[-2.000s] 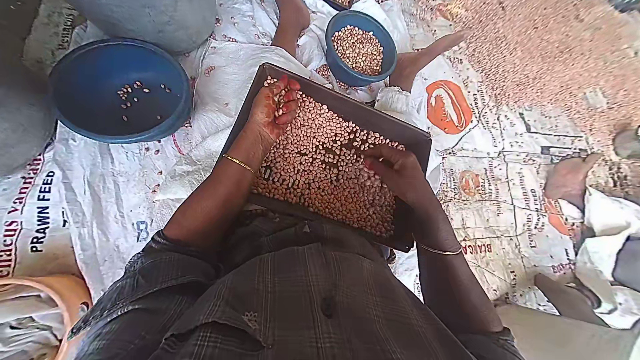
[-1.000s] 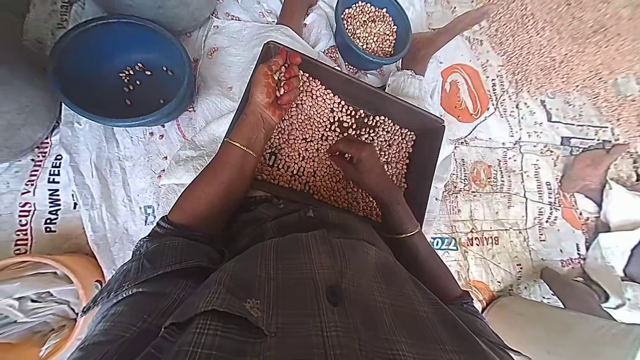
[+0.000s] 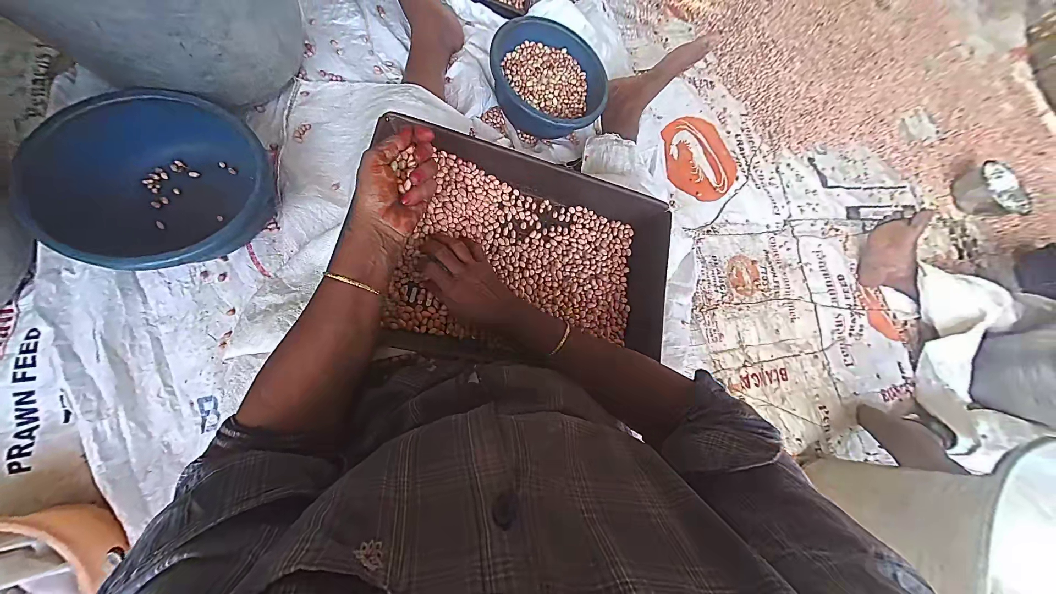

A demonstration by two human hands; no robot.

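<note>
A dark rectangular tray point(image 3: 652, 285) lies before my body, with a layer of pinkish nuts or beans point(image 3: 528, 247) in it. My left hand point(image 3: 396, 181) is turned palm up over the tray's upper left corner, its reddened fingers curled around a small handful of the kernels. Just below and to the right, my right hand point(image 3: 466, 276) is palm down on the layer in the left part of the tray, fingers bent. Whether it pinches any kernel cannot be seen. Dark patches of tray bottom show between the kernels.
At left stands a wide blue basin point(image 3: 107, 198) with several kernels, beside a large grey container point(image 3: 181, 41). A smaller blue bowl point(image 3: 549, 124) of kernels stands beyond the tray between another person's feet. Printed white sacks point(image 3: 742, 305) cover the ground; kernels are spread at upper right.
My right hand has moved left across the tray, from its right part to close beside my left hand. My left hand has stayed near the upper left corner, still curled around kernels.
</note>
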